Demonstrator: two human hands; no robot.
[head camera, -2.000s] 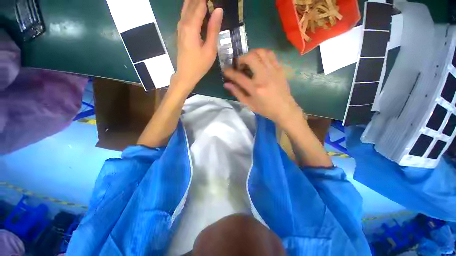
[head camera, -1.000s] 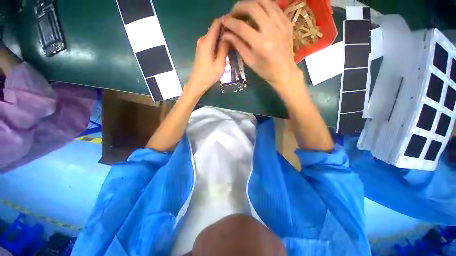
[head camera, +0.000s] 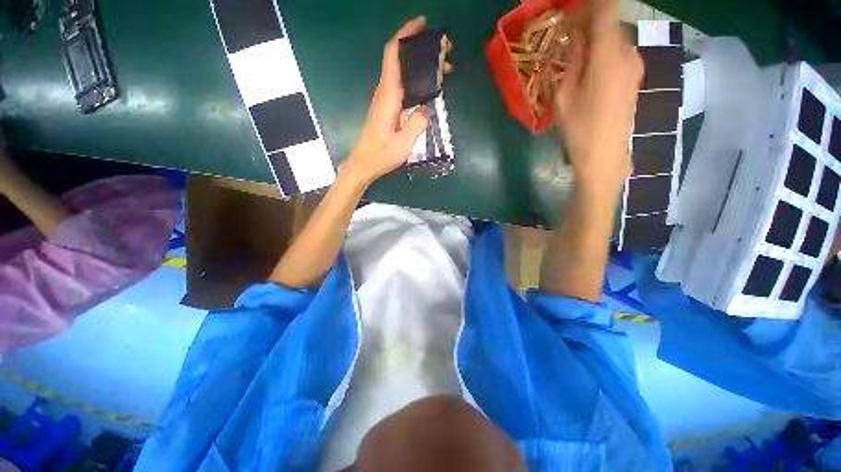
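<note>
My left hand holds a plain black battery at its edges, above the far part of an open phone body. A tan strip shows along the battery's right edge. The phone body lies on the green mat, its silvery bay and near end showing below the battery. My right hand is blurred over the right side of the red-orange bin, which holds many tan strips. Whether its fingers hold anything cannot be told.
Another phone body lies at the far left. A black-and-white strip lies left of the work. Right of the bin are a black-celled strip and a bulky white tray stack. A neighbour's pink sleeve is at left.
My right hand has moved right, from the battery to over the bin. My left hand still holds the battery, now uncovered. The neighbour's arm at left has shifted.
</note>
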